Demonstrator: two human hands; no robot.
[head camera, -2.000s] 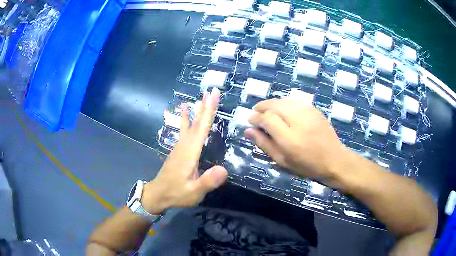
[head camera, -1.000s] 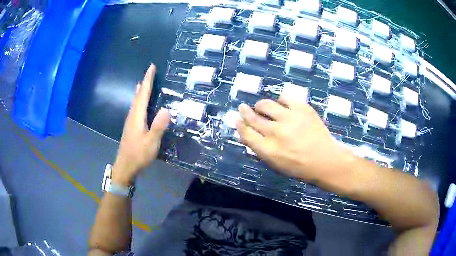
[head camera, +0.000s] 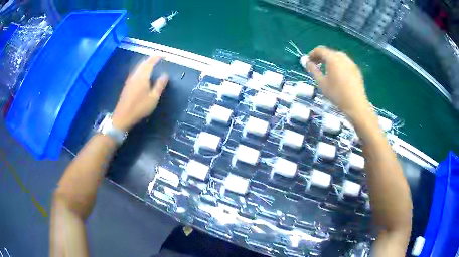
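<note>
A clear blister tray lies on the dark worktop with rows of white wired components in its pockets; the pockets along its near edge look empty. My right hand is over the green belt beyond the tray, its fingertips closed on a wired component whose thin wires point up and left. My left hand is over the dark worktop left of the tray, fingers apart, holding nothing, slightly blurred.
Another wired component lies on the green belt at the far left. A pale rail runs between belt and worktop. Blue bins stand at the left and right. A small white piece lies by the right bin.
My right hand has moved from the tray out over the belt and holds a component there. My left hand has moved up and away from the tray's left edge. The view has shifted toward the belt.
</note>
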